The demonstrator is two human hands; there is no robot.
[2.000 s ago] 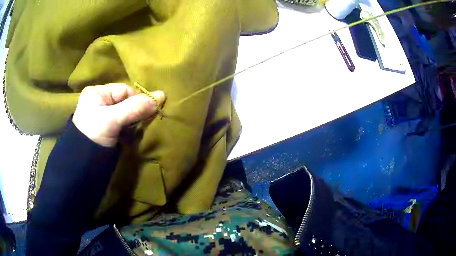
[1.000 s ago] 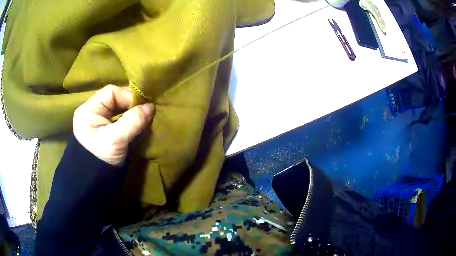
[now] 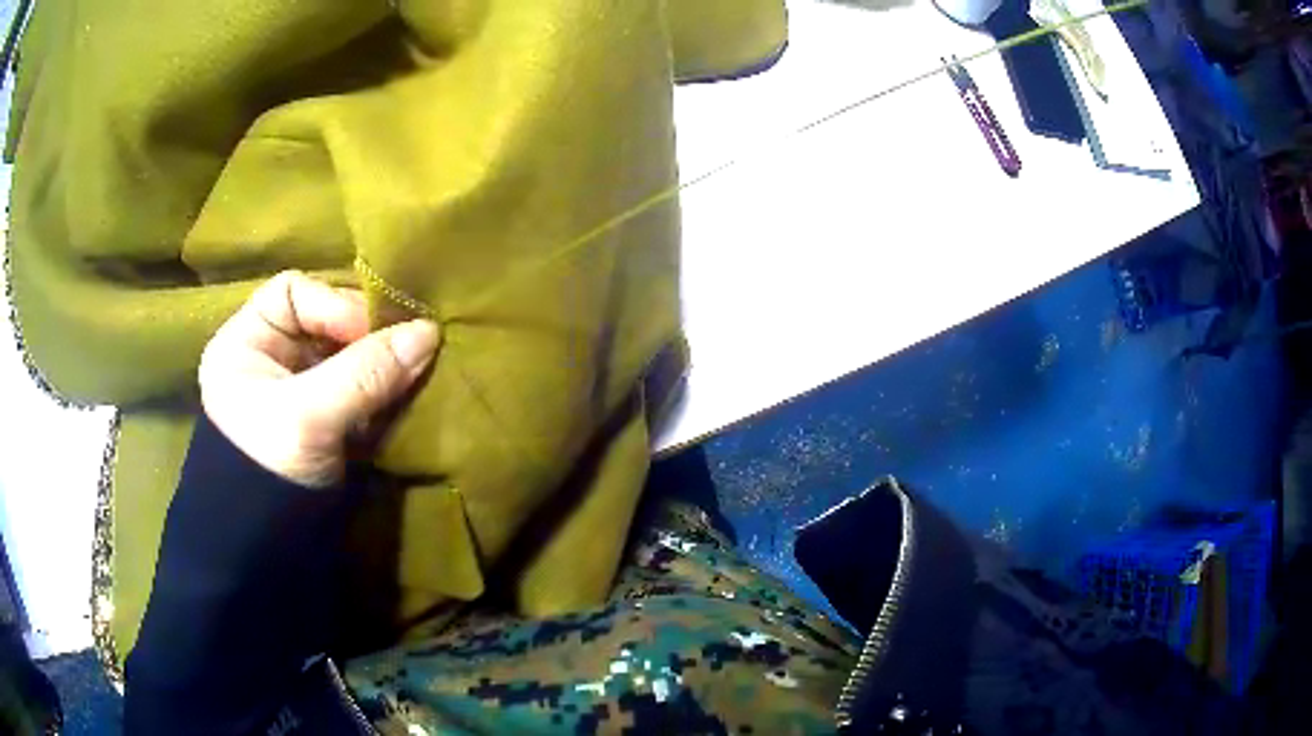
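Note:
A mustard-olive coat [image 3: 561, 331] lies over the table and hangs toward my lap. My left hand [image 3: 310, 367] pinches a fold of it between thumb and fingers. A short, raised yellowish stitched line [image 3: 392, 292] runs along the fold to my thumb tip. A yellow-olive thread [image 3: 806, 127] stretches taut from the coat near the stitches up to the top right. My right hand is out of the picture, and no needle shows. A flap [image 3: 432, 544] of the same cloth lies below my left hand.
On the white table [image 3: 820, 273], dark red thread snips [image 3: 984, 121] lie beside a black phone-like rectangle [image 3: 1042, 86]. A rounded white object [image 3: 967, 7] is cut off by the top edge. A blue basket [image 3: 1137, 590] stands at the lower right. Camouflage cloth [image 3: 619, 640] covers my lap.
The thread went lower and shorter in view, then stretched out again to the top right. My left hand has moved slightly down and left, showing more of the stitched line.

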